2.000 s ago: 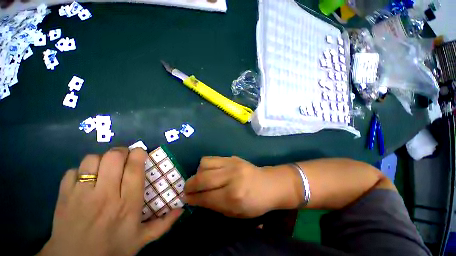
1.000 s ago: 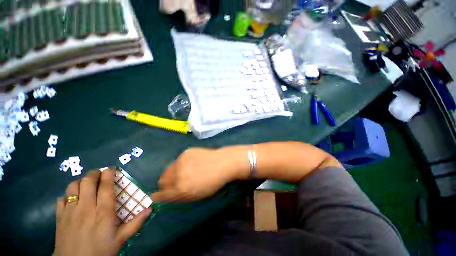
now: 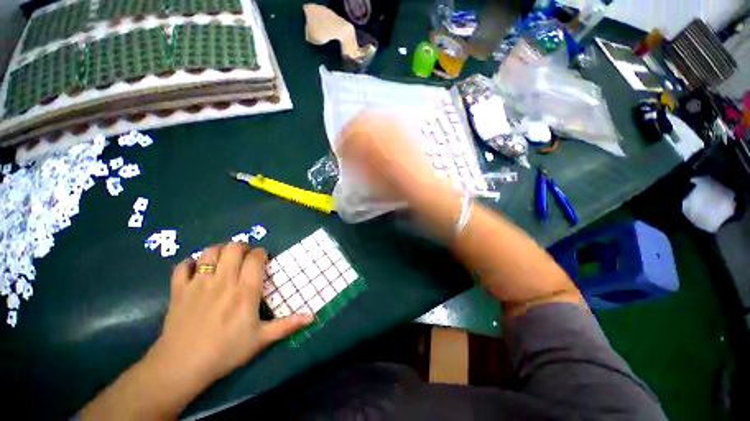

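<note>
A green PCB panel, mostly covered with white square pads, lies on the dark green bench top. A bare green strip shows along its lower right edge. My left hand rests on the panel's left side, fingers on its edge and thumb along the lower edge. My right hand is blurred over the left part of the white blister tray; whether it holds anything cannot be told. Small white square parts show along the tray's right side.
Loose white liners lie heaped at left. Stacked sheets with green panels stand behind them. A yellow utility knife lies beyond the panel. Blue nippers and clear bags lie right. A blue stool stands beside the bench.
My right hand has left the panel's right edge and moved up and right over the blister tray. My left hand stays on the panel. The view has shifted, showing more of the panel and stacked sheets.
</note>
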